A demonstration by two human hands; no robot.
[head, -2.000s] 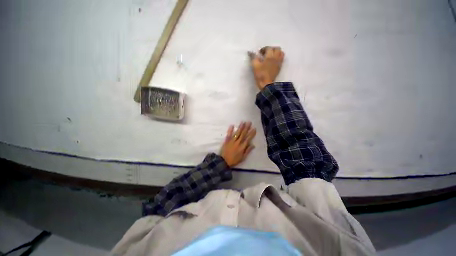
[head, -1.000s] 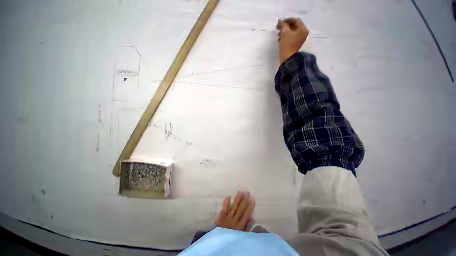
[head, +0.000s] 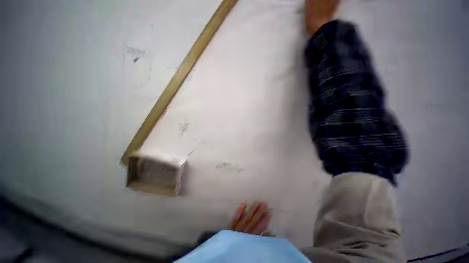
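The white marker paper (head: 241,102) covers the table, with faint outlines and small writing. My right hand (head: 320,14) is at the top edge of the picture, cut off by it and blurred, reaching far over the paper; its fingertips are out of view. My left hand (head: 251,218) lies flat on the paper at the bottom centre with its fingers apart, partly hidden by the blue mask. The small open pin box (head: 156,175) with grey contents stands on the paper left of my left hand.
A long tan wooden stick (head: 177,79) lies slantwise on the paper, from the pin box up to the top edge. The table's near edge (head: 67,233) curves along the lower left. A blue mask and a beige sleeve fill part of the bottom.
My right hand has moved farther forward over the paper, up to the picture's top edge. My left hand stays flat near the body. The view has shifted forward and is now blurred.
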